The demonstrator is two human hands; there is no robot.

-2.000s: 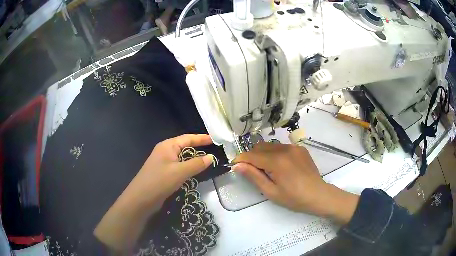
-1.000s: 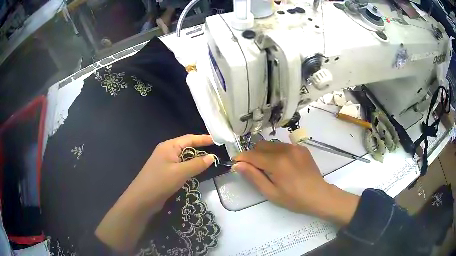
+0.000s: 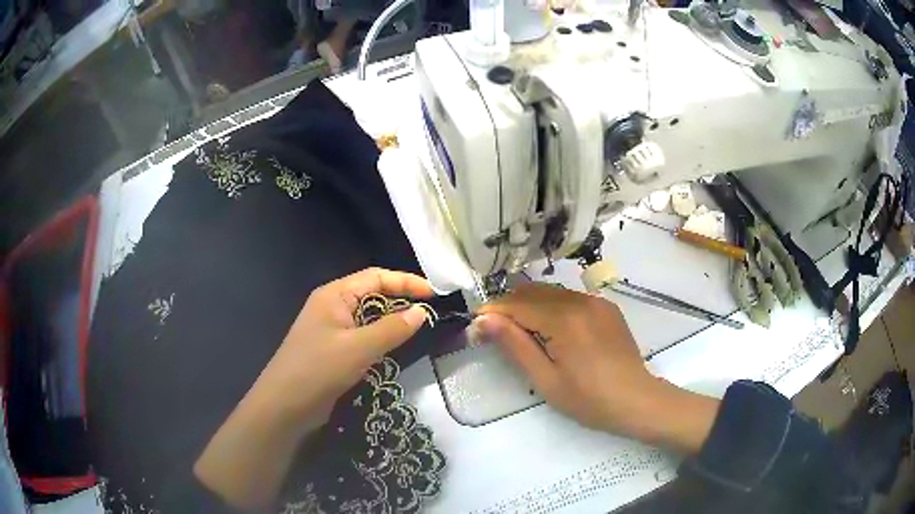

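Note:
A black embroidered fabric panel (image 3: 241, 261) with pale gold flower sprays lies left of the needle area. Its scalloped embroidered border (image 3: 401, 452) runs down beside my left forearm. My left hand (image 3: 346, 326) pinches a folded part of the border between thumb and fingers. My right hand (image 3: 562, 346) is just right of it, under the sewing machine head (image 3: 492, 151), thumb and forefinger together at the fabric edge. A thin dark tip shows between the hands, and a small dark piece shows in my right palm, possibly thread snips. The needle is mostly hidden behind my right hand.
Tweezers (image 3: 672, 303) lie on the bed beside the cream knob (image 3: 600, 275). An orange-handled tool (image 3: 710, 243) and grey-green scraps (image 3: 768, 276) lie near the machine column. Black ties (image 3: 861, 256) hang at the right. A red-rimmed tray (image 3: 88, 241) is at the far left. A ruler runs along the front.
My hands stay in nearly the same place. My right thumb has moved slightly and a small dark piece now shows in my right palm. The fabric has shifted slightly right in view.

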